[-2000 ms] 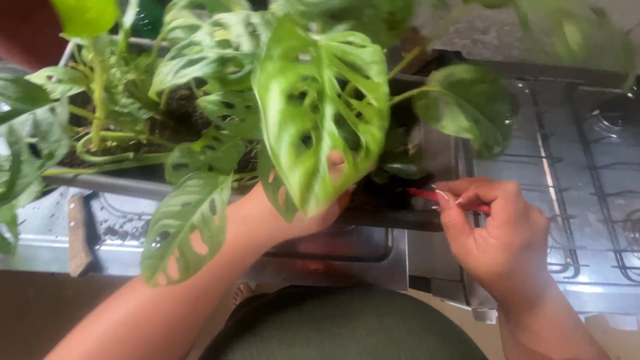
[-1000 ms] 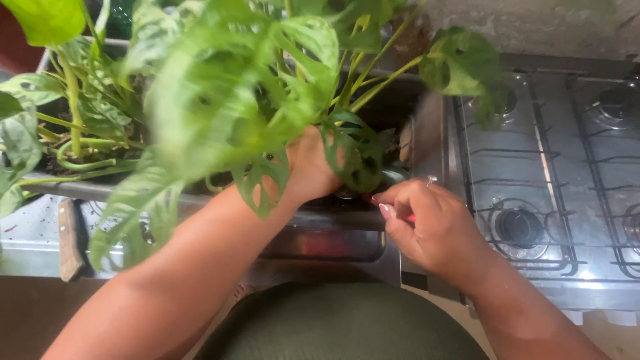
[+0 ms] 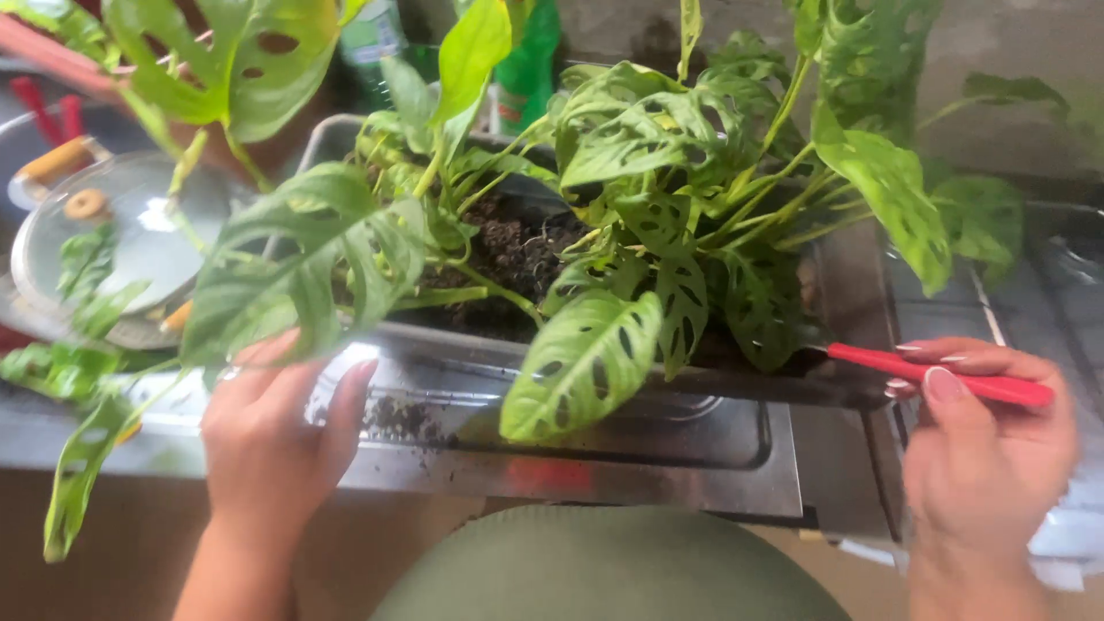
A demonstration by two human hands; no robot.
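Note:
A long grey planter (image 3: 483, 338) with dark soil (image 3: 517, 250) lies across a steel counter, full of Swiss cheese plants with holed leaves (image 3: 586, 366). My right hand (image 3: 983, 440) grips the red handle (image 3: 940, 375) of a tool at the planter's right end; the tool's metal end reaches in among the leaves and is mostly hidden. My left hand (image 3: 276, 423) is over the counter in front of the planter's left part, fingers spread, their tips partly behind a big leaf (image 3: 302, 259). Whether it touches or holds anything under that leaf cannot be told.
A gas stove (image 3: 1035, 293) stands at the right. Green plastic bottles (image 3: 526, 69) are behind the planter. At the left are a glass pot lid (image 3: 129, 233) and red-handled items (image 3: 52, 112). Spilled soil (image 3: 405, 418) lies on the steel counter (image 3: 604, 474).
My left hand has come out from among the plants at the planter's right part and moved left, to the front of the counter. My right hand still holds the red-handled tool. The view has shifted left.

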